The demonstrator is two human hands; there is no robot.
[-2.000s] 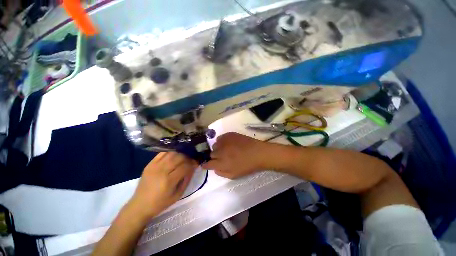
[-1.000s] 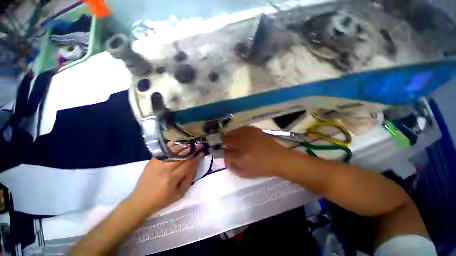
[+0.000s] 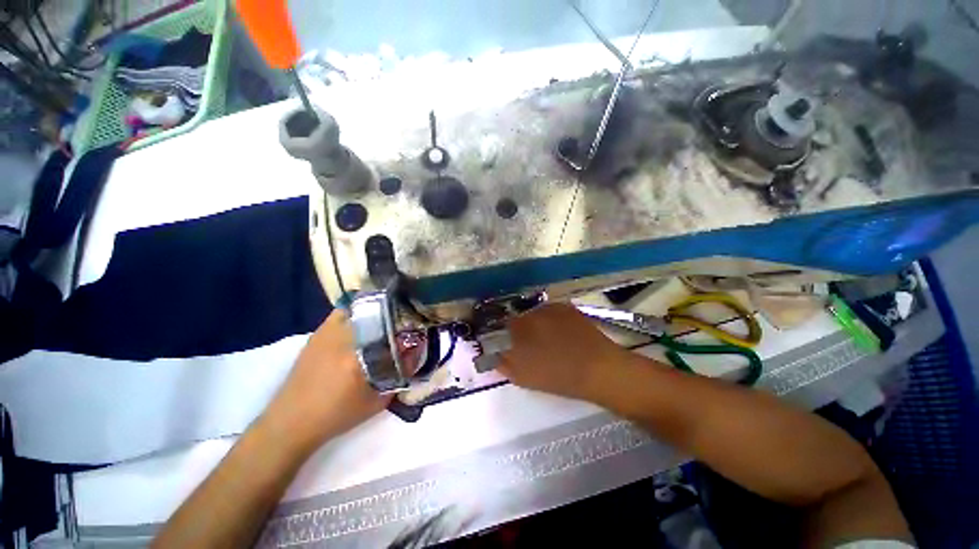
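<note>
The cream sewing machine (image 3: 472, 231) with a blue stripe spans the view. My left hand (image 3: 327, 381) is at the head's left end, its fingers partly hidden behind the shiny guard loop (image 3: 378, 341). My right hand (image 3: 553, 352) is bent at the right of the needle area, fingertips hidden under the head. A small white piece (image 3: 464, 368) with a dark edge lies between the hands under the head. Whether either hand grips it cannot be told. A navy fabric panel (image 3: 215, 284) lies left of the head, above a white panel (image 3: 161, 402).
Scissors (image 3: 711, 345) with yellow and green handles lie right of my right hand. A green small tool (image 3: 853, 324) lies at the table's right end. A green basket (image 3: 209, 80) of cloth stands behind left. A ruler strip (image 3: 601, 434) runs along the front edge.
The view has shifted closer to the head. My left fingers are now further behind the guard loop. The dark-edged piece between the hands shows less of its curve. My right hand stays beside the needle area.
</note>
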